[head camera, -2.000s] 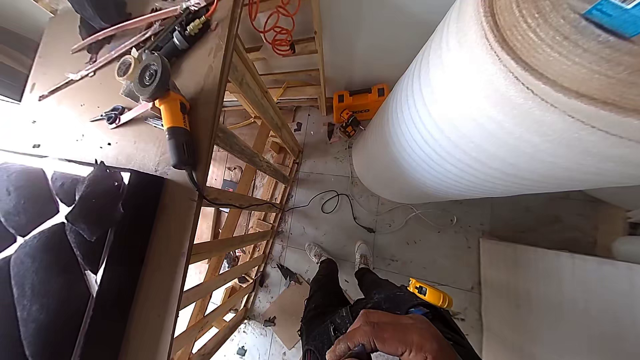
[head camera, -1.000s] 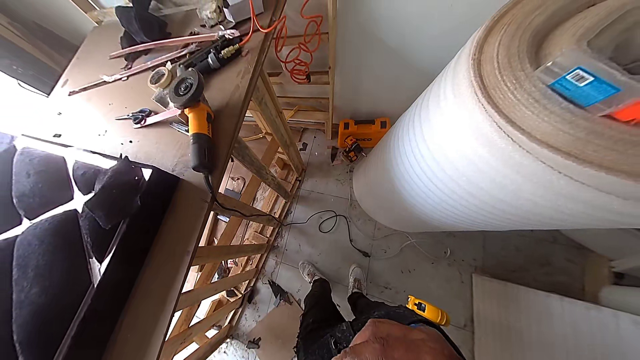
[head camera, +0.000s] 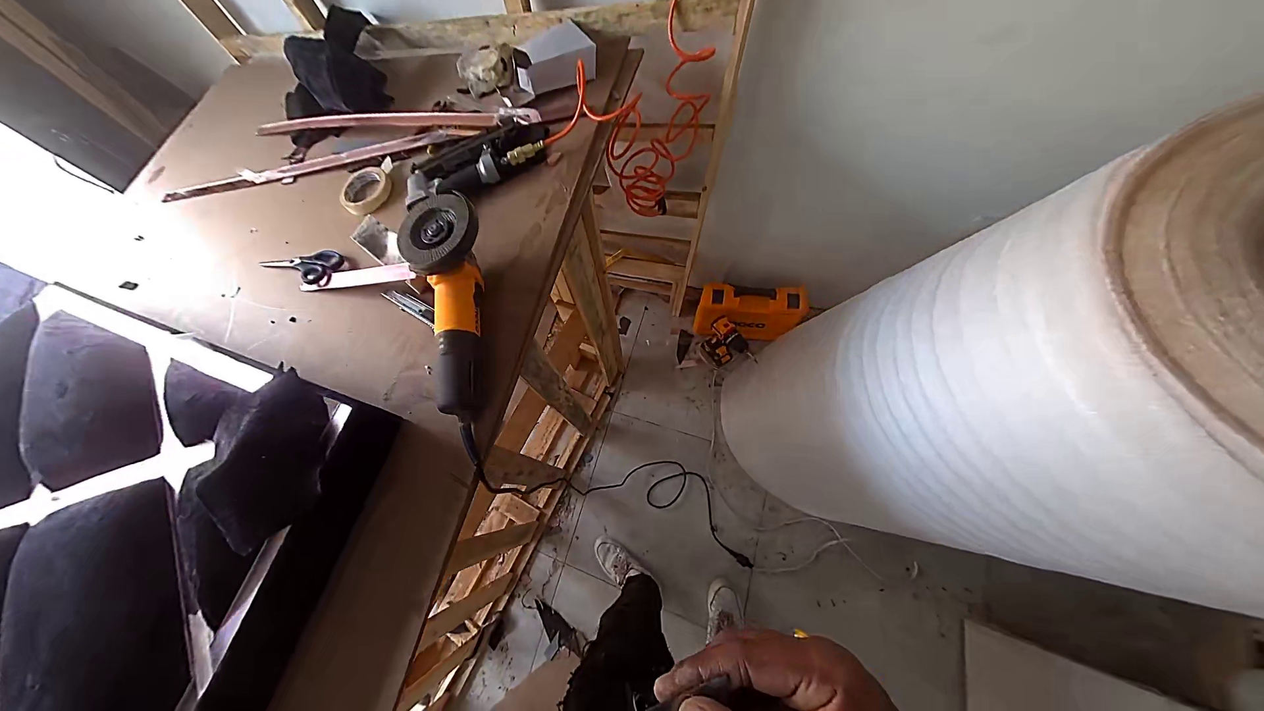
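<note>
At the bottom edge my right hand (head camera: 780, 671) is curled, its finger and thumb closed around a small dark object (head camera: 706, 689) that I cannot make out. My left hand is not in view. Left of the hand, on the brown workbench (head camera: 375, 592), lies an orange and black angle grinder (head camera: 456, 306) with its disc facing up. Its black cord (head camera: 681, 474) runs over the bench edge to the floor. Near it are scissors (head camera: 314, 267), a roll of masking tape (head camera: 365, 190) and an air tool (head camera: 494, 163) on a coiled orange hose (head camera: 647, 163).
A large roll of white foam sheet (head camera: 938, 385) stands at the right. Dark padded panels (head camera: 99, 395) lie on the bench at left. An orange tool case (head camera: 750, 311) and a cordless drill (head camera: 726, 341) are on the floor by the wall. Timber framing (head camera: 494, 543) supports the bench.
The view has shifted, showing more of the bench's far end. My right hand sits lower and farther right in the picture, over most of the yellow item on the floor.
</note>
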